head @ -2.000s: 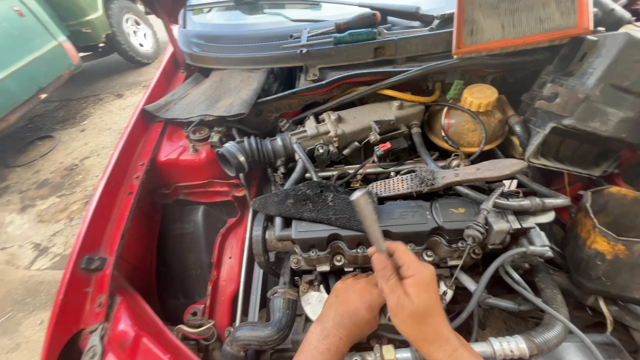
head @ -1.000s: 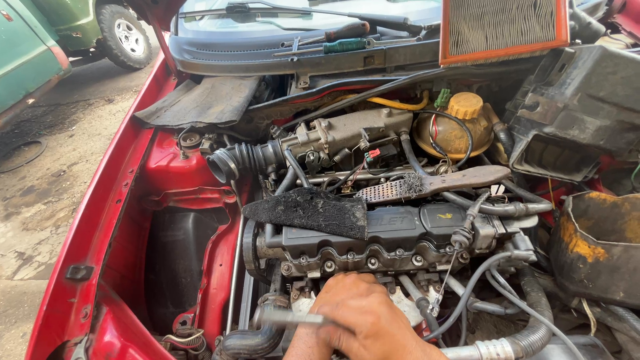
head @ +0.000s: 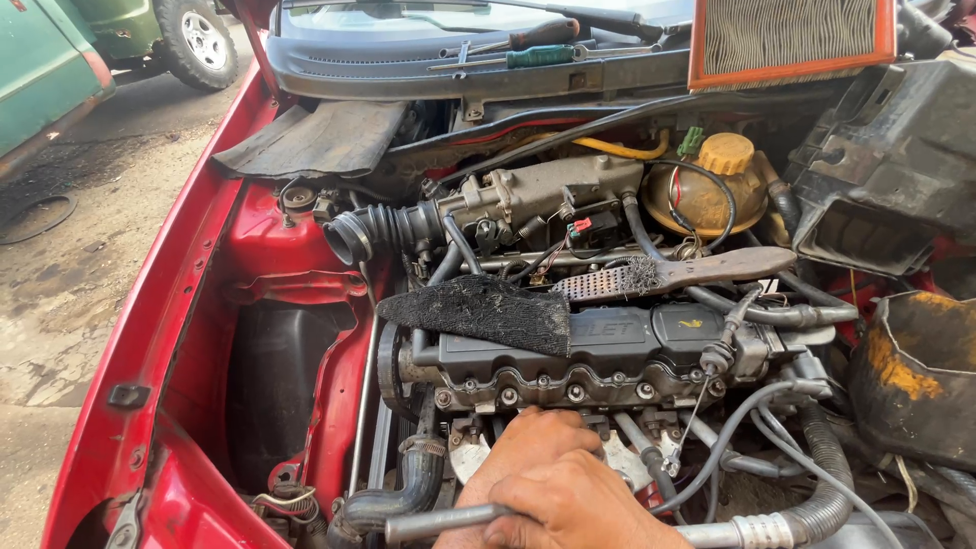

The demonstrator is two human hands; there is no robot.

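Observation:
My left hand (head: 530, 442) is at the front edge of the valve cover (head: 549, 343), above the exhaust side of the engine. Its fingertips are hidden, so what it touches cannot be seen. Crossing over its wrist, my right hand (head: 568, 496) grips a metal bar (head: 442, 523) that points left, nearly level. A black cloth (head: 488, 313) lies across the valve cover's left part. Behind the cover, a wire brush with a wooden handle (head: 717, 268) rests with a tuft of metal wool on its bristles.
A ribbed intake hose (head: 381, 229) and yellowed coolant tank (head: 705, 191) stand behind. Screwdrivers (head: 541, 56) and a wrench lie below the windshield. An orange-framed air filter (head: 793, 38) and black airbox (head: 892, 160) are at right. Hoses and a spark plug cable (head: 717, 354) surround the right side.
My right hand has come down over my left wrist. The bar in it, upright two seconds ago, now points left. The cloth and wire brush remain in place.

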